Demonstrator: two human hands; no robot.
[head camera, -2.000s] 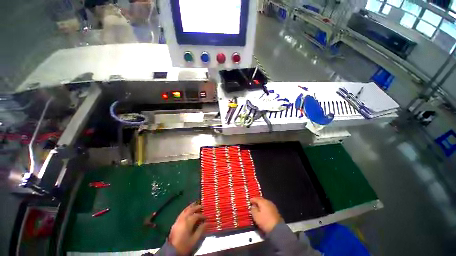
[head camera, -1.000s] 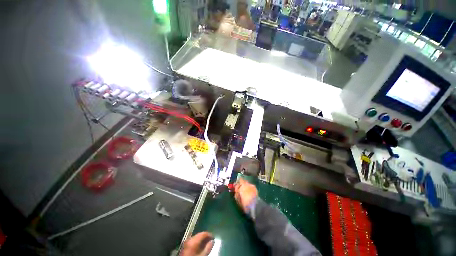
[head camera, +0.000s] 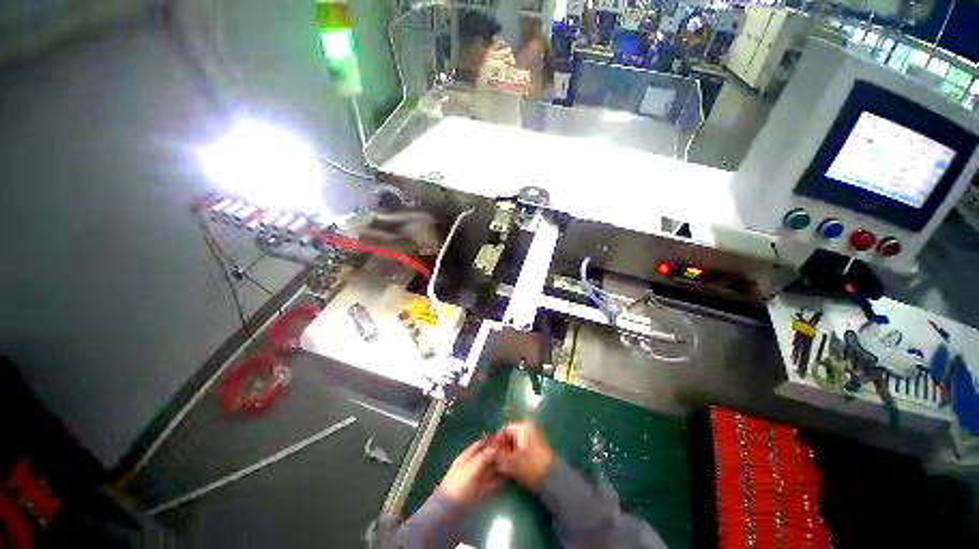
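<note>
My left hand (head camera: 469, 474) and my right hand (head camera: 526, 455) are together, fingertips touching, over the green work mat (head camera: 633, 434). A small dark red bit, seemingly short red wires (head camera: 496, 442), shows between the fingers; the hands are blurred and hide most of it. The black parts tray (head camera: 875, 499) at the lower right holds rows of short red wires at its left side. The outfeed arm (head camera: 464, 365) ends at the mat's upper left corner, just above the hands.
The long machine has a white top (head camera: 601, 161) and clear cover. The control panel (head camera: 886, 161) is at right, above a shelf with hand tools (head camera: 800, 338). Red wire coils (head camera: 252, 384) lie at left below the feed. Whitish specks (head camera: 603, 445) lie on the mat. People are in the background.
My right hand has come back from the outfeed corner and met my left hand, which has moved up and right. A machine arm with a looped tube now shows right of the outfeed.
</note>
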